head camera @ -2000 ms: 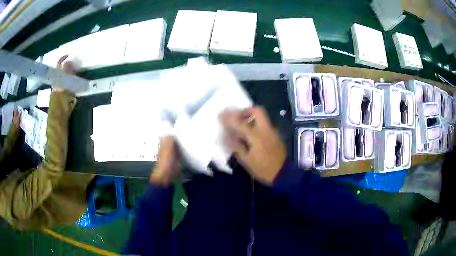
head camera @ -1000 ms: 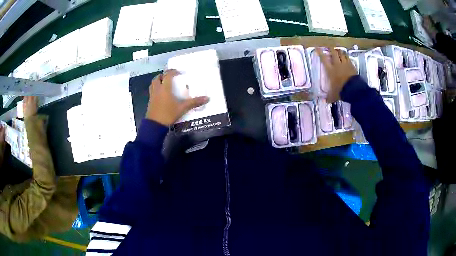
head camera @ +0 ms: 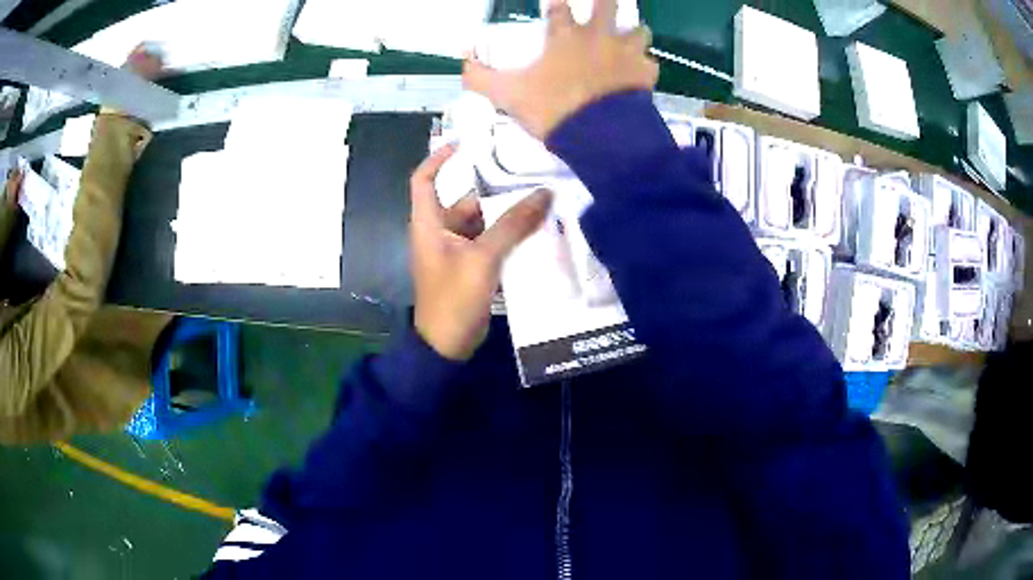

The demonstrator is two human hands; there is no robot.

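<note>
My left hand grips a white retail box, its black band with white lettering towards me. A whitish piece with a rounded edge, possibly an inner tray, shows at the box's far end. My right hand is beyond that end, over the bench edge and belt, with fingers spread over something white; whether it grips it is unclear. Trays with pale pink units and dark middles stand in stacks at right, the nearest ones partly hidden by my right sleeve.
White flat cartons or leaflets lie on the black bench at left. White boxes stand on the green belt. Brown cardboard is under the trays. A person's tan sleeve is at left, beside a blue stool.
My right hand has left the tray stacks and moved to the box's far end. My left hand still holds the box, now tilted, with a rounded whitish piece at its far end.
</note>
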